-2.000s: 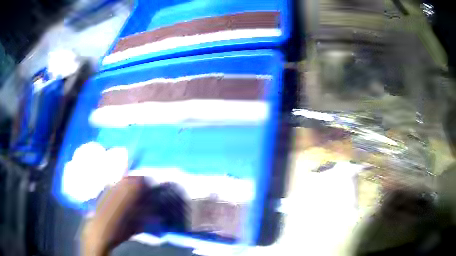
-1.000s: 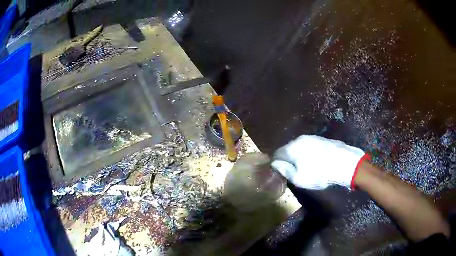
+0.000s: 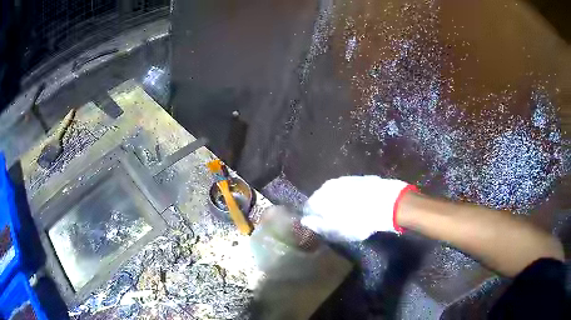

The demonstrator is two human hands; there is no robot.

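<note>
My right hand (image 3: 357,208), in a white knit glove with a red cuff edge, is at the right edge of the bench. Its fingertips are at a pale, translucent bowl (image 3: 270,236), beside a small dark reddish patch. The bowl is blurred, and I cannot tell whether the fingers grip its rim, reach into it or hold something. My left hand is not in view.
An orange-handled brush (image 3: 233,205) lies across a small round cup (image 3: 249,192). A framed plate (image 3: 103,228) and crusty residue (image 3: 169,275) are on the bench. A wooden-handled tool (image 3: 64,127) lies at the far end. Blue trays (image 3: 24,234) are at left; a white-speckled brown surface (image 3: 494,81) is at right.
The view has swung right from the trays. Since one second ago, the bench has shifted left and down in view, while my gloved hand remains at the bowl. The earlier bare hand is out of view.
</note>
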